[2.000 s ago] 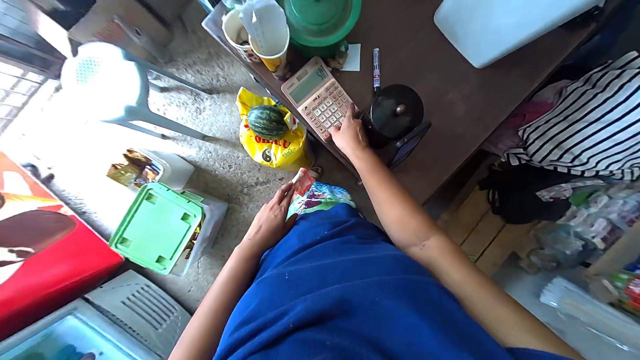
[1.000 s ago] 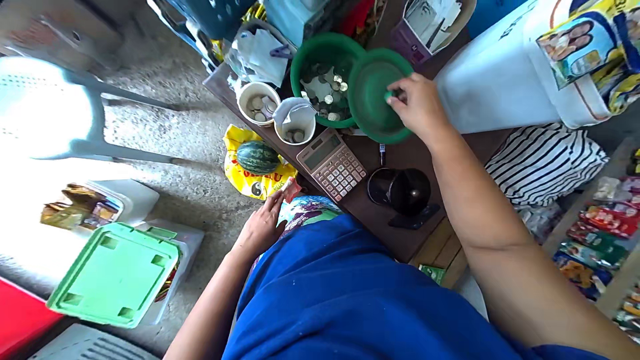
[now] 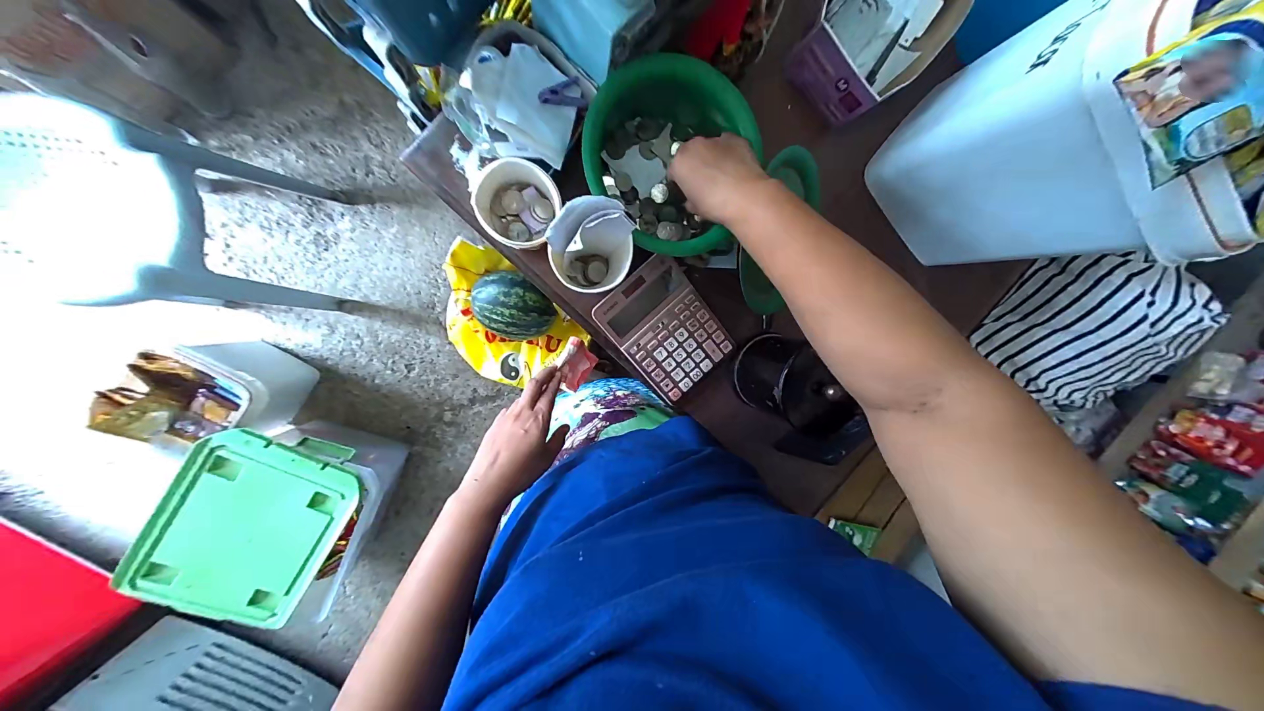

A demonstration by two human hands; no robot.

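My right hand (image 3: 719, 178) reaches into a green plastic bowl (image 3: 604, 99) of coins (image 3: 669, 230); its fingertips are among the coins and partly hidden. Behind my right forearm, a green lid (image 3: 760, 281) lies on the dark table. My left hand (image 3: 523, 425) rests by my thigh, with a folded reddish banknote (image 3: 576, 364) between its fingers. A pink calculator (image 3: 664, 326) lies on the table below the bowl. Left of the bowl stand a paper cup (image 3: 514, 202) holding coins and a second cup (image 3: 591, 257) with coins and paper inside.
A watermelon (image 3: 513, 305) sits on a yellow bag (image 3: 474, 351) beside the table. A black round container (image 3: 805, 385) stands near my right forearm. A purple box (image 3: 834, 84) and a large white container (image 3: 997, 148) are at the upper right. A white plastic chair (image 3: 99, 207) stands left.
My right hand was at the calculator, then held the green lid beside the bowl. The hand has let go of the lid and moved left into the bowl. My left hand stays by my thigh.
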